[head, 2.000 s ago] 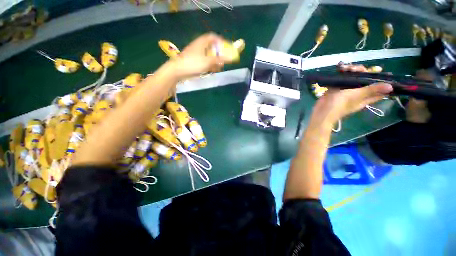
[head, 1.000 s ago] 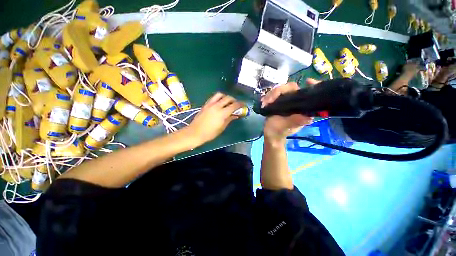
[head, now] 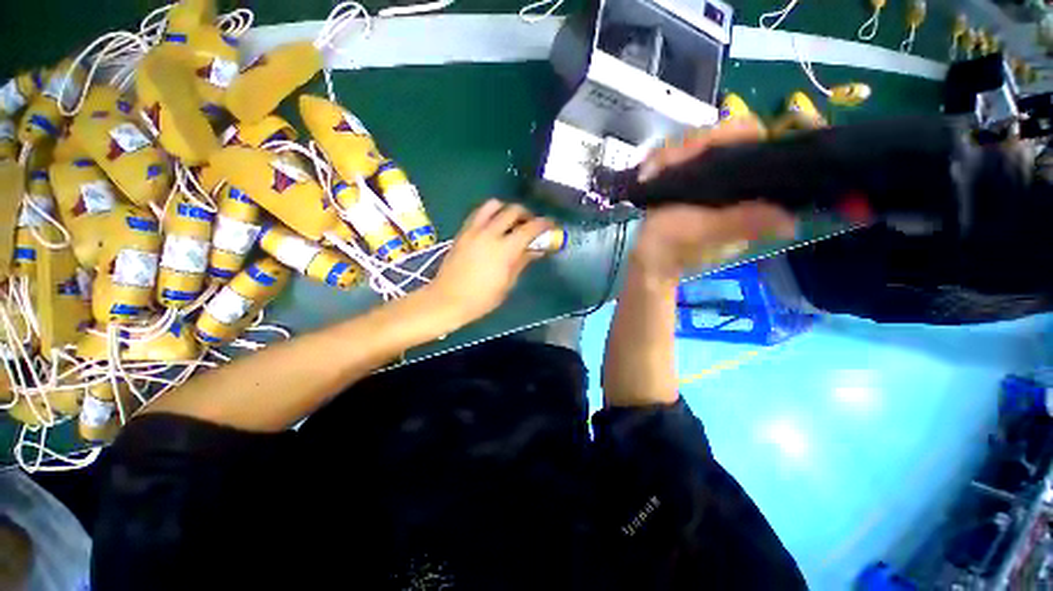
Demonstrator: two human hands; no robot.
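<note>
My left hand [head: 491,263] holds a yellow unit [head: 547,240] low over the green bench near its front edge; only the unit's banded end shows past my fingers. My right hand [head: 704,214] is shut on the black electric screwdriver [head: 808,173], which lies level and blurred. Its tip points left, at the pickup ledge of the screw feeder [head: 600,156]; whether it touches the ledge or holds a screw is too small to tell. The white-grey feeder has a dark open top.
A large pile of yellow units [head: 127,219] with white cord loops lies on the left of the green bench [head: 485,116]. More units [head: 851,92] stand spaced out beyond the feeder. A blue stool [head: 727,306] stands under the bench's edge. A dark-clothed person is at the right.
The screwdriver's tip has moved from beside the unit in my left hand up and right to the feeder's ledge. My left hand still holds the unit. Earlier, both hands were farther apart.
</note>
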